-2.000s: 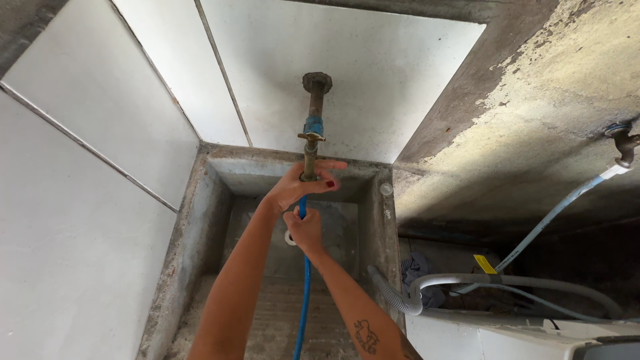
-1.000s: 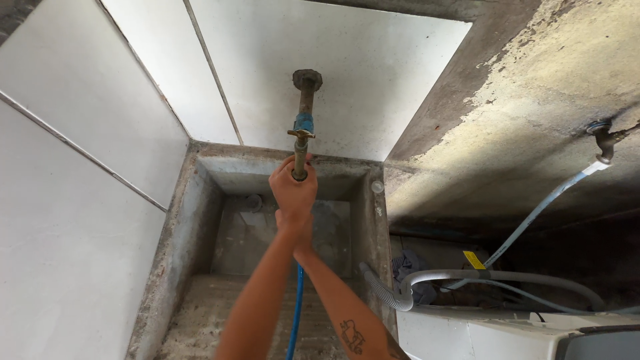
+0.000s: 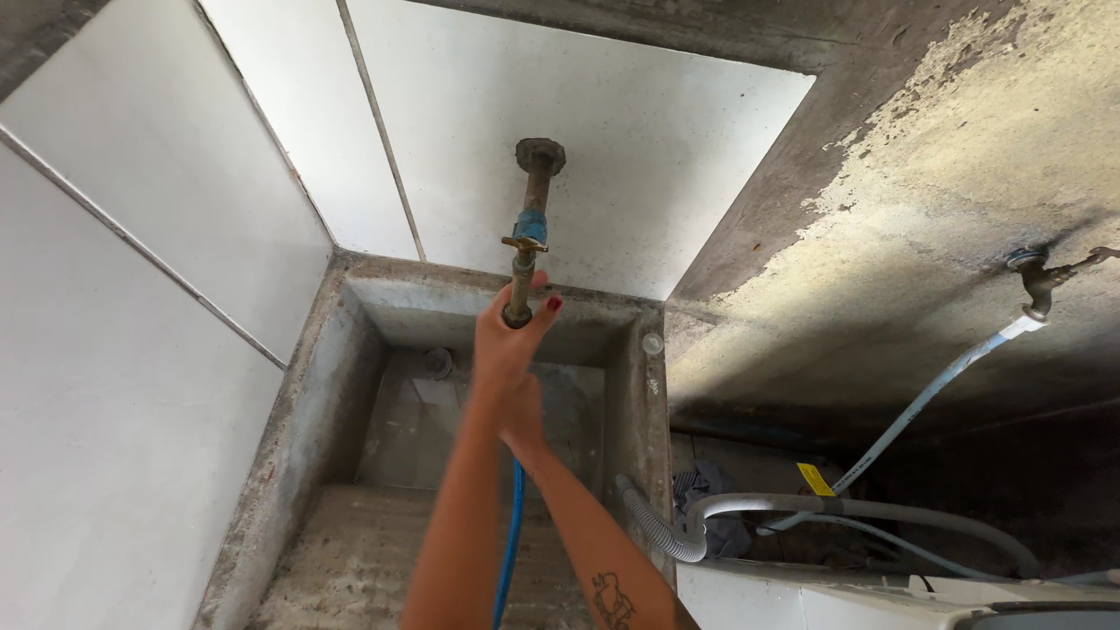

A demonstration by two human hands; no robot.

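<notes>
A weathered faucet (image 3: 523,249) with a blue-painted section and a brass handle projects from the tiled wall above a concrete sink. My left hand (image 3: 505,346) wraps around the faucet's lower spout, thumb and fingers on either side of its dark end. Close beneath it, and partly covered by it, is my right hand (image 3: 522,411), its fingers curled. A blue hose (image 3: 513,542) runs down from under the right hand toward the bottom of the view. The hose's upper end is hidden by the hands, so whether it touches the spout cannot be seen.
The concrete sink (image 3: 297,420) has a ribbed washboard slope (image 3: 376,542) and a drain fitting (image 3: 437,362). A gray corrugated hose (image 3: 665,538) hooks over its right side. Farther right are a second faucet (image 3: 1041,280) with a light blue hose (image 3: 919,402) and a white appliance (image 3: 770,599).
Two seconds ago the blue hose's upper part showed between my hands, below the spout. My right hand has since moved up close under the left, and that part of the hose is now covered.
</notes>
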